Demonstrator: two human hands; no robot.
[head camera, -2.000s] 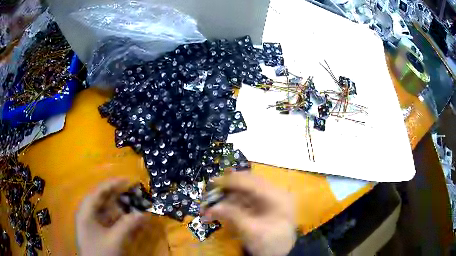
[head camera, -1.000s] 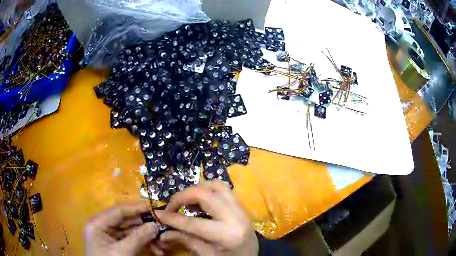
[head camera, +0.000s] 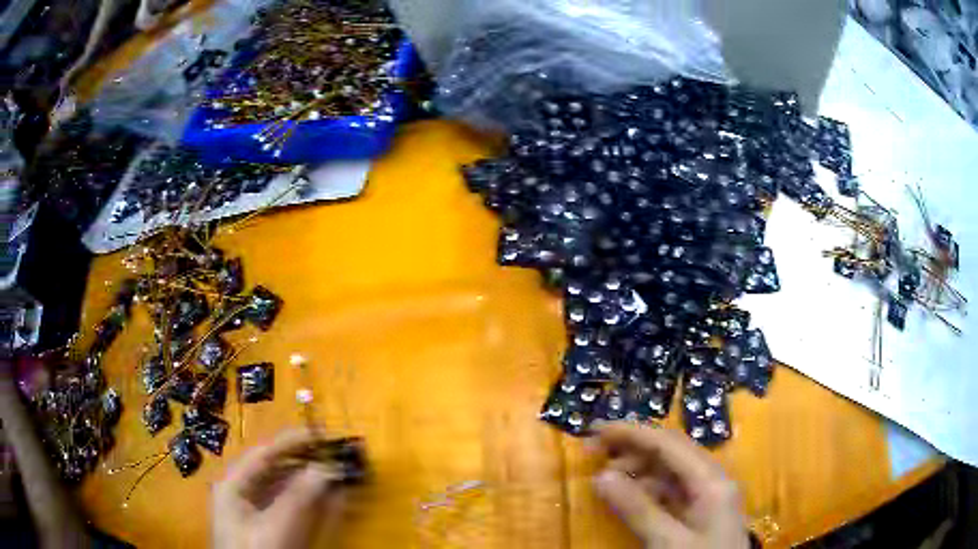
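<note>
My left hand is at the bottom left of centre and holds a small black board between thumb and fingers. A thin lead with pale ends stands up from it, blurred. My right hand is at the lower edge of the large heap of black LED boards. Its fingertips touch or nearly touch a board at the heap's tip; whether they grip it cannot be told. Wired boards lie in a tangled pile at left on the orange tabletop.
A blue tray full of wire leads stands at upper left. A clear plastic bag lies behind the heap. A white sheet at right bears small wired boards. Another person's arm shows at the left edge.
The view has turned left, so things appear further right. My hands were together over a board with a lead; they are now apart, the board in my left hand, my right at the heap.
</note>
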